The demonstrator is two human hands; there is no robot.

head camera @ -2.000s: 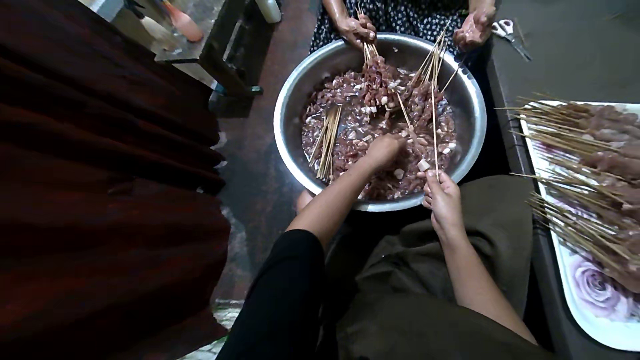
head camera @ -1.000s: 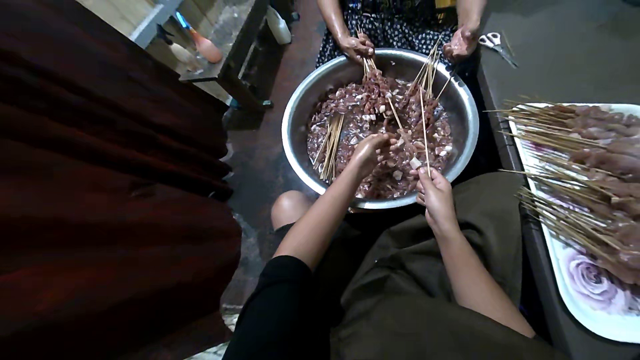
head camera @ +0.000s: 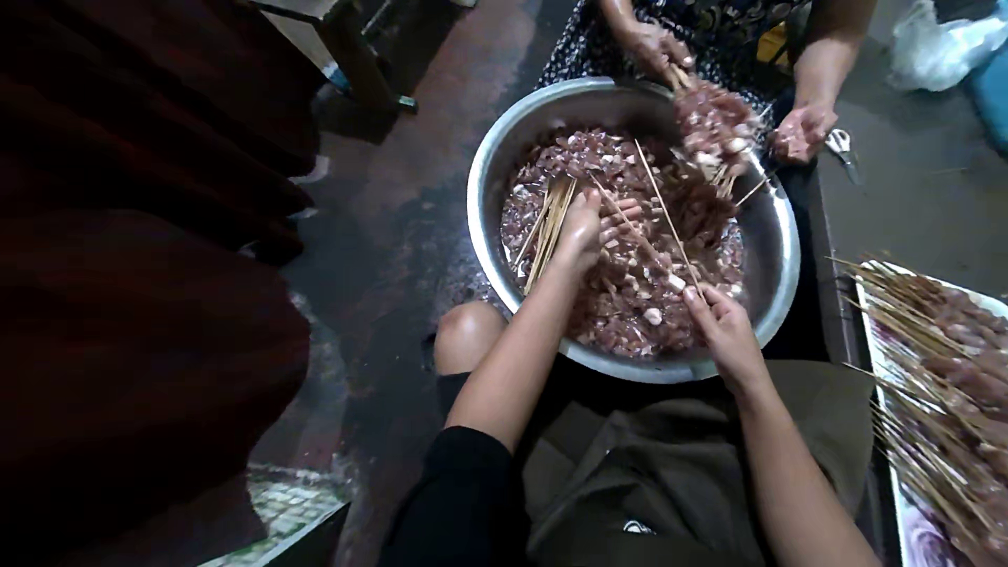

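A large metal basin (head camera: pixel 490 228) holds many small pieces of raw meat (head camera: pixel 622 315) in liquid. My right hand (head camera: pixel 720 319) pinches a thin wooden skewer (head camera: pixel 660 197) that slants up and left over the meat. My left hand (head camera: pixel 587 224), fingers apart, is over the basin beside a bundle of bare wooden skewers (head camera: pixel 551 232); whether it touches them I cannot tell. A second skewer, with meat on it, passes between my hands; its hold is unclear. Opposite me, a person's hand (head camera: pixel 657 51) grips a bunch of meat skewers (head camera: pixel 713 122) over the basin's far rim.
At the right, a flower-patterned tray (head camera: pixel 886 354) is piled with meat skewers on a dark table (head camera: pixel 890 205). Scissors (head camera: pixel 843 153) and a clear plastic bag (head camera: pixel 937 47) lie farther back. The other person's second hand (head camera: pixel 803 134) is near the basin. A dark red curtain (head camera: pixel 142 315) hangs at left.
My left hand has moved away from the skewer in my right hand, toward the bare skewer bundle. The other person has lifted the bunch of meat skewers from the meat to the far rim.
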